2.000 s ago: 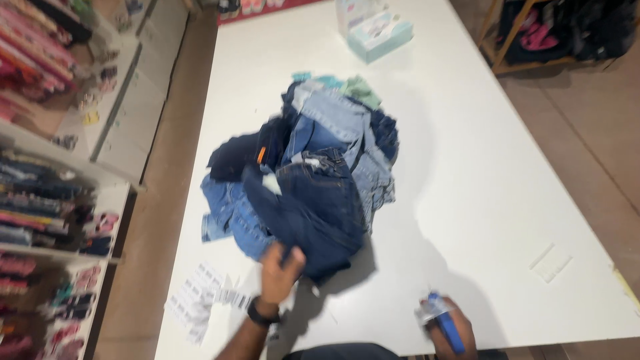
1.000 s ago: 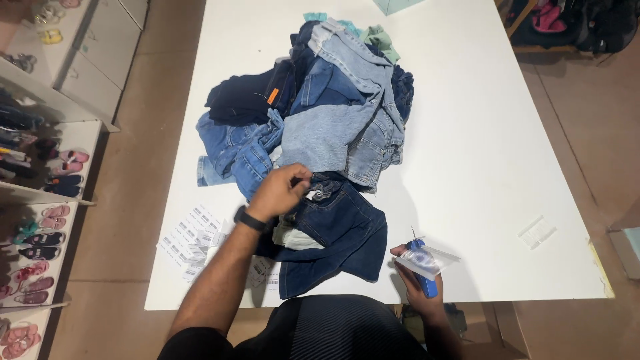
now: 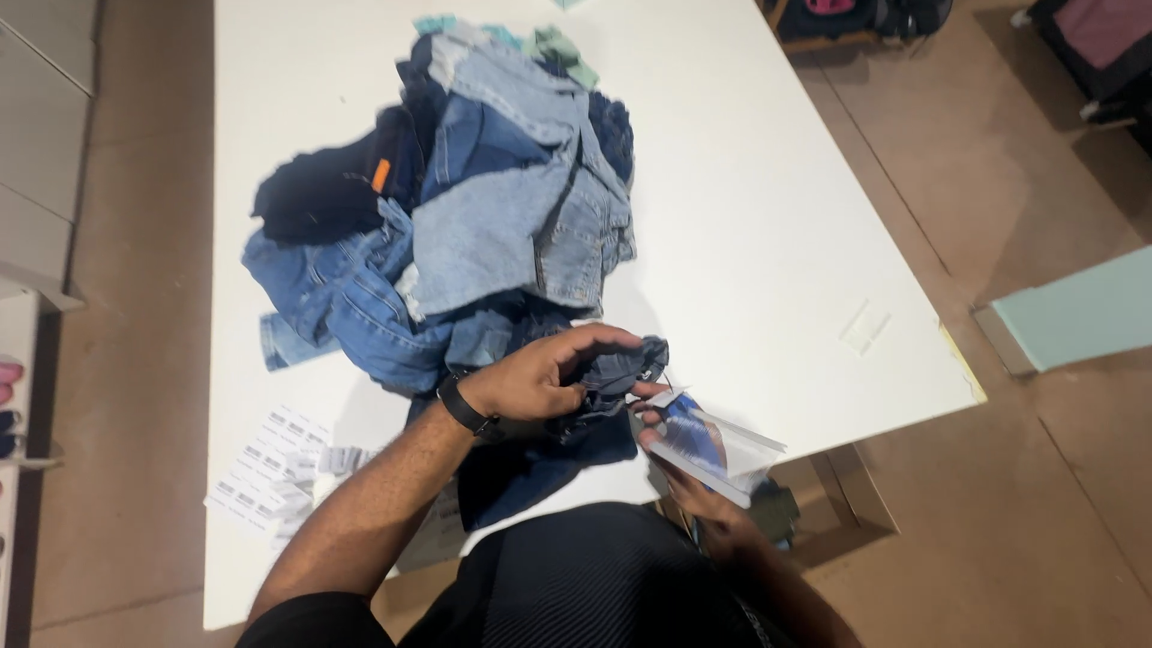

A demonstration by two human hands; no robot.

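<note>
My left hand (image 3: pixel 553 369), with a black band on its wrist, grips the bunched waistband of dark blue jeans (image 3: pixel 540 463) near the front edge of the white table. Close against its right side, my right hand (image 3: pixel 679 463) holds a blue tagging gun (image 3: pixel 691 432), whose thin needle points up at the waistband. Clear plastic fasteners or a similar translucent piece (image 3: pixel 742 450) hang from the tool; exactly what they are is unclear. Beyond my hands lies a heap of denim clothes (image 3: pixel 486 216) in light and dark blue. The lower part of my left fingers is hidden by the cloth.
Sheets of printed barcode labels (image 3: pixel 270 468) lie at the table's (image 3: pixel 720 180) front left. A small clear plastic piece (image 3: pixel 866 327) lies near its right edge. An open cardboard box (image 3: pixel 846 504) stands below the front edge. A pale green panel (image 3: pixel 1080 310) is at the right.
My right hand has moved left with the blue tool, up to the jeans. My left hand now holds the waistband up beside it. The jeans came off the heap toward the front edge.
</note>
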